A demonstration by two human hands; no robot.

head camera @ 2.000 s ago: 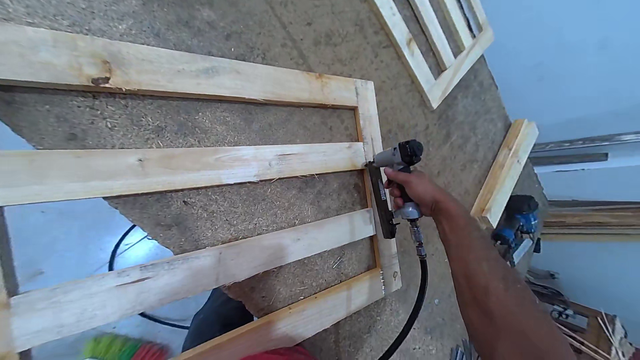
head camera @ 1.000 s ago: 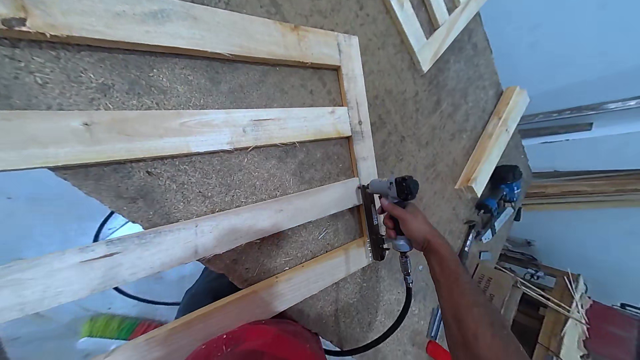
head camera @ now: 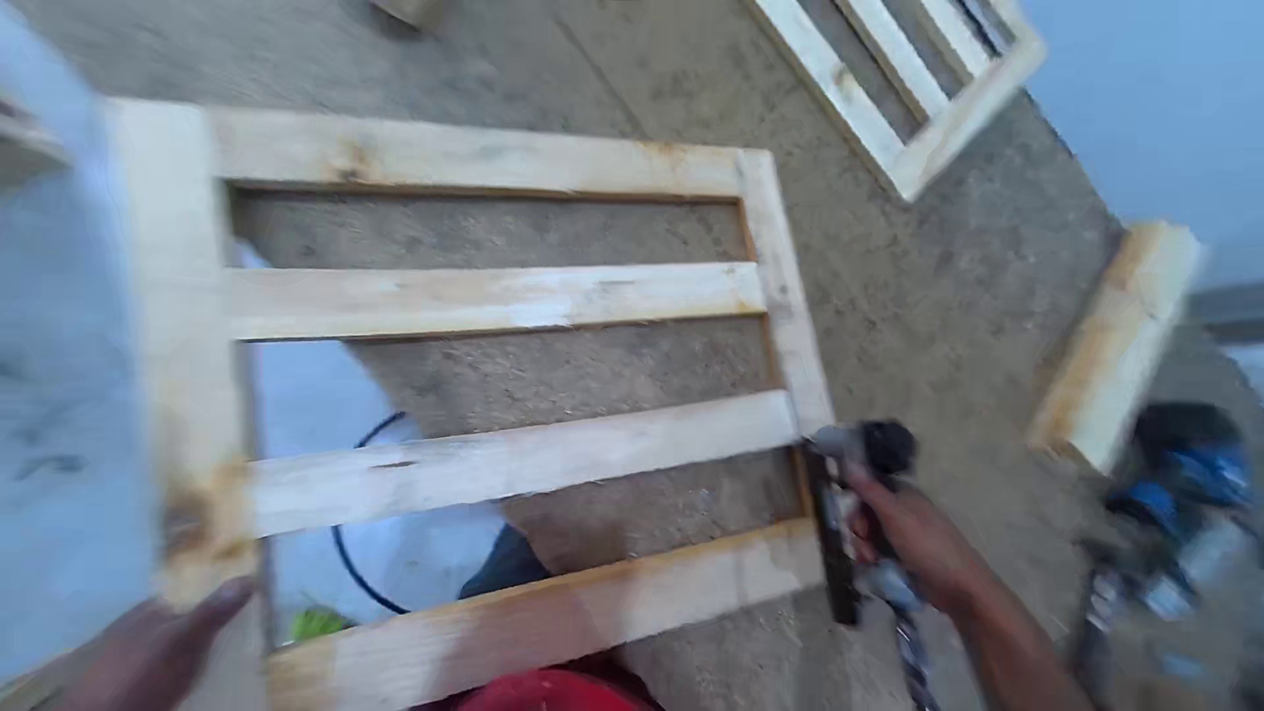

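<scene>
A slatted wooden frame (head camera: pixel 494 163) lies flat before me, with inner slats between its outer rails. My right hand (head camera: pixel 904 533) is closed around the handle of a pneumatic nailer (head camera: pixel 859 494). The nailer's nose is at the right rail, near the end of the lower inner slat (head camera: pixel 533 459). My left hand (head camera: pixel 158 652), blurred, rests at the lower part of the wide left rail (head camera: pixel 188 365), thumb on the wood; whether its fingers grip the rail cannot be told.
A second slatted frame (head camera: pixel 968 118) lies at the upper right. A wooden block (head camera: pixel 1121 341) is on the right, with blue-and-black power tools (head camera: pixel 1185 474) beside it. An air hose (head camera: pixel 346 563) shows below the frame. A wooden piece (head camera: pixel 410 10) lies at the top.
My left hand has come into view at the left rail. My right hand held the nailer at the upper inner slat's end, then at the lower one's. The view has swung left.
</scene>
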